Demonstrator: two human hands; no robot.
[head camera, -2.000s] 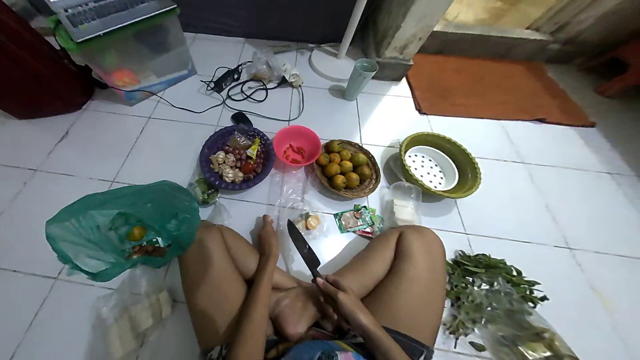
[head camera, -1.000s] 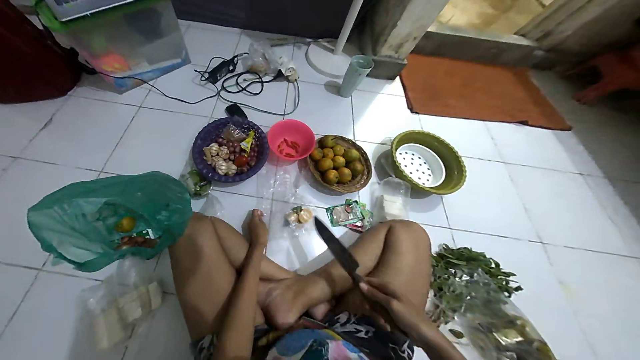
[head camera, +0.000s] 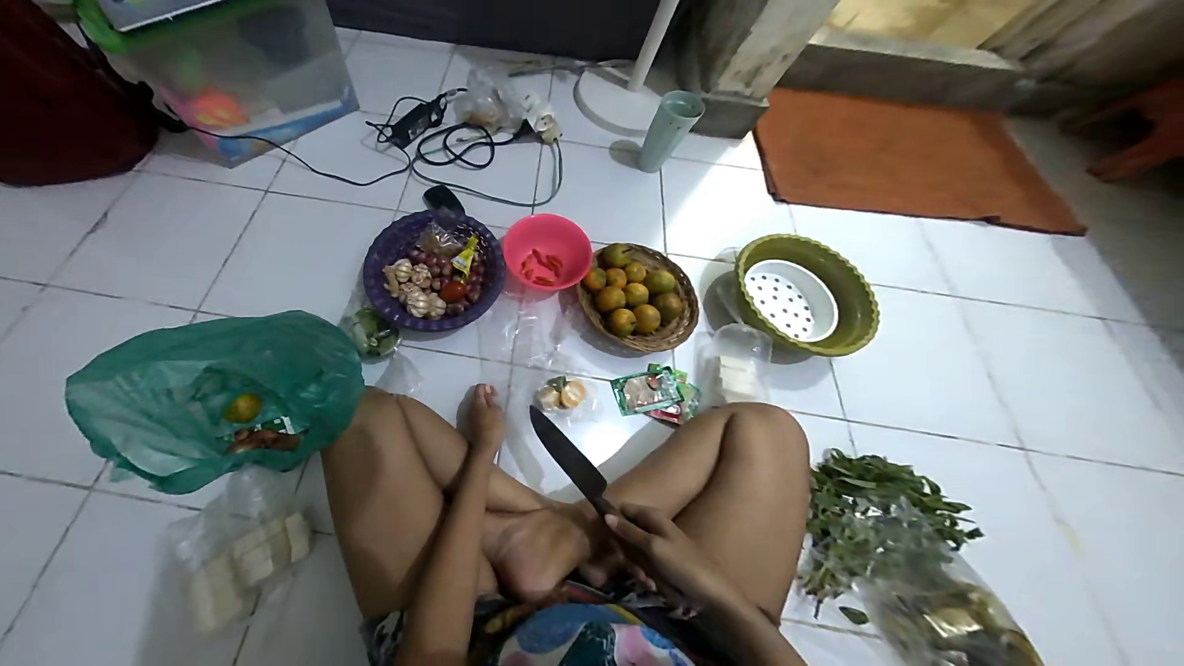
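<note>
My right hand (head camera: 661, 550) grips the handle of a kitchen knife (head camera: 566, 455), its dark blade pointing up and left above my crossed legs. My left hand (head camera: 483, 416) rests beside my left shin, near the floor; whether it holds anything is hard to tell. Just right of it lie pale round pieces (head camera: 562, 394) on clear plastic. Seasoning packets (head camera: 647, 390) lie farther right, beside a clear bag of white blocks (head camera: 738, 365). Beyond them stand a purple basket (head camera: 375, 268) with garlic, shallots and a tomato, a pink bowl (head camera: 569, 236) of red chillies, and a wicker basket (head camera: 689, 324) of orange-green citrus fruits.
A green plastic bag (head camera: 139, 388) lies open at left, above a clear bag of white blocks (head camera: 250, 560). Leafy greens (head camera: 879, 499) lie at right. An olive basin (head camera: 860, 296) holds a white strainer (head camera: 786, 296). Cables (head camera: 462, 148) and a tumbler (head camera: 671, 131) are farther back.
My right hand keeps hold of the knife, whose blade points up and left in all frames. My left hand stays by my left shin. The view has shifted slightly.
</note>
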